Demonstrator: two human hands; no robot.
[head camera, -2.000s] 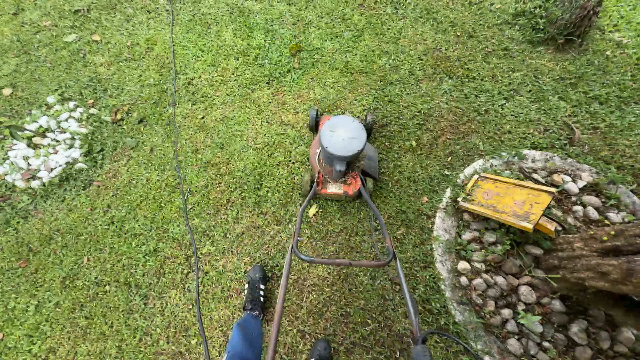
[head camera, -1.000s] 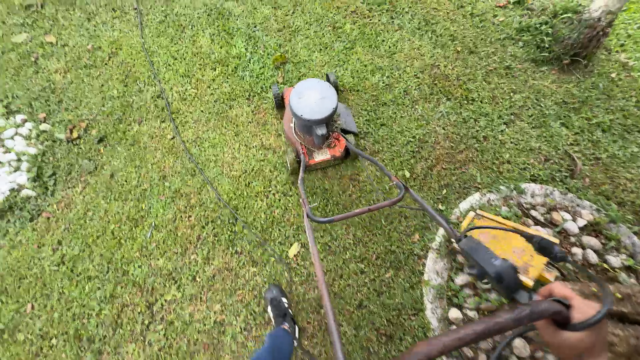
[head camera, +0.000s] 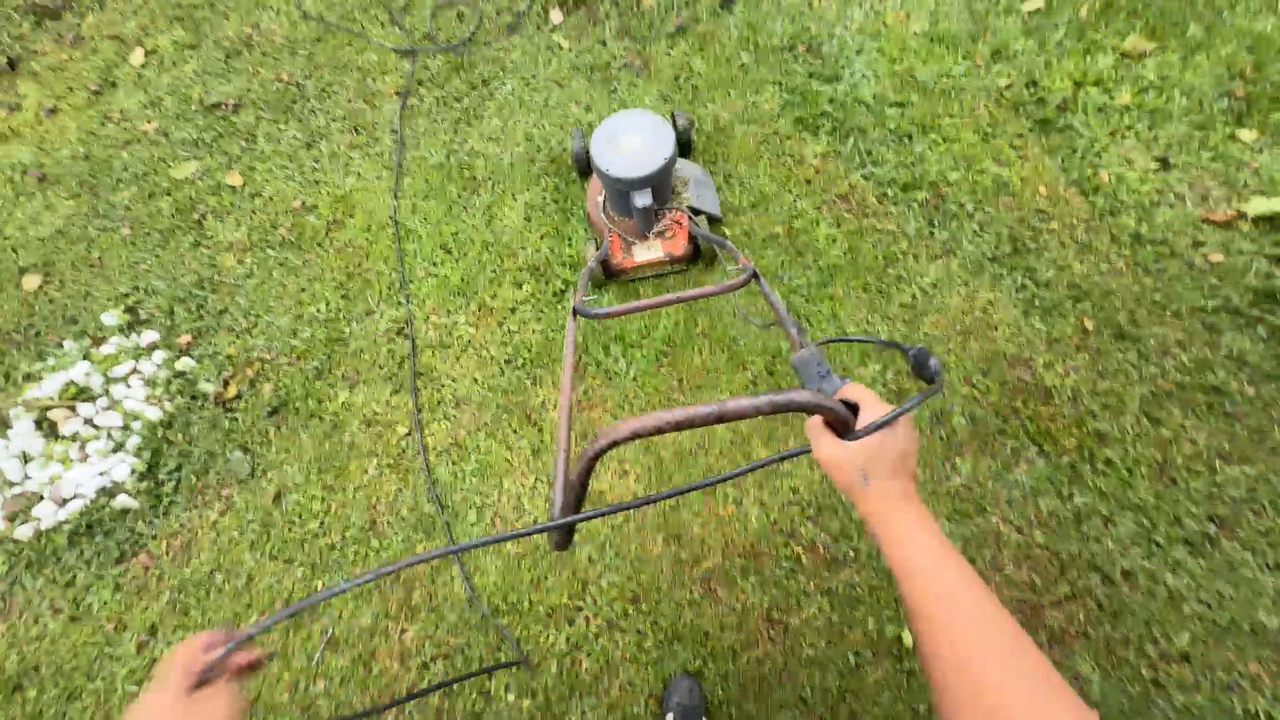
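Observation:
An electric lawn mower (head camera: 645, 245) with an orange deck and grey round motor cover stands on the grass ahead. My right hand (head camera: 868, 445) grips the right corner of its rusty tubular handle (head camera: 700, 412), just behind the dark switch box (head camera: 817, 370). A black power cable (head camera: 650, 497) loops from the box past a connector (head camera: 922, 364), runs by my right hand and crosses over the handle. At the lower left my left hand (head camera: 205, 672), somewhat blurred, holds this cable, which is pulled fairly straight between both hands.
More cable (head camera: 405, 270) lies along the lawn left of the mower, with loops (head camera: 440, 45) at the top. A patch of white stones (head camera: 85, 430) is at the left. The tip of a dark shoe (head camera: 684, 697) shows at the bottom. Scattered leaves lie on the grass.
My left hand has come into view holding the cable. My right hand, out of sight in the oldest frame, holds the handle. The view has shifted; the stone-ringed bed and yellow object are out of sight.

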